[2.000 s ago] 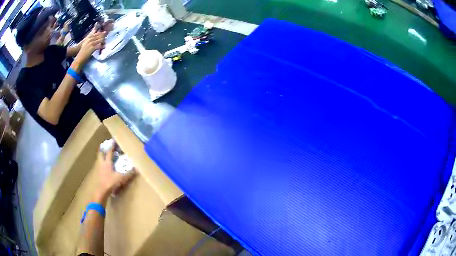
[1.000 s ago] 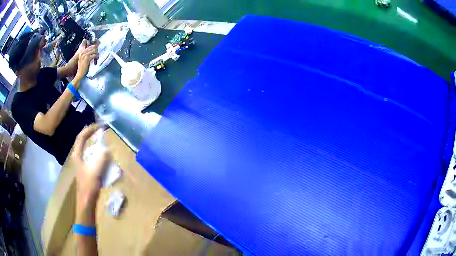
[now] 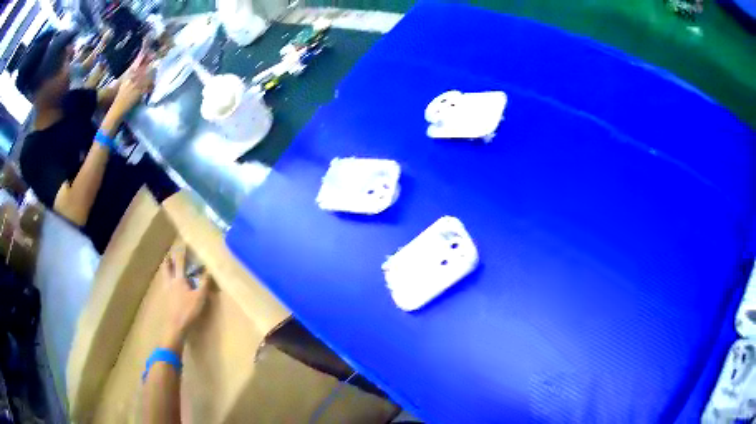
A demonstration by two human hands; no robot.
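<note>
Three white housings show over the blue corrugated sheet: one at the upper middle, one at the left and one nearer me. They lie apart at different angles; whether each rests fully on the blue sheet is unclear. My left hand, with a blue wrist strap, is inside the open brown carton. Its fingers are around a small greyish-white piece, mostly hidden; the grip cannot be made out. My right hand is not in view.
More white housings stand at the right edge. A white pot and small subassemblies are on the dark bench. A person works at the left. The green belt runs behind the sheet.
Three housings have appeared over the sheet, which showed none before. My left hand was raised and blurred near white pieces a second ago; now it is lower in the carton.
</note>
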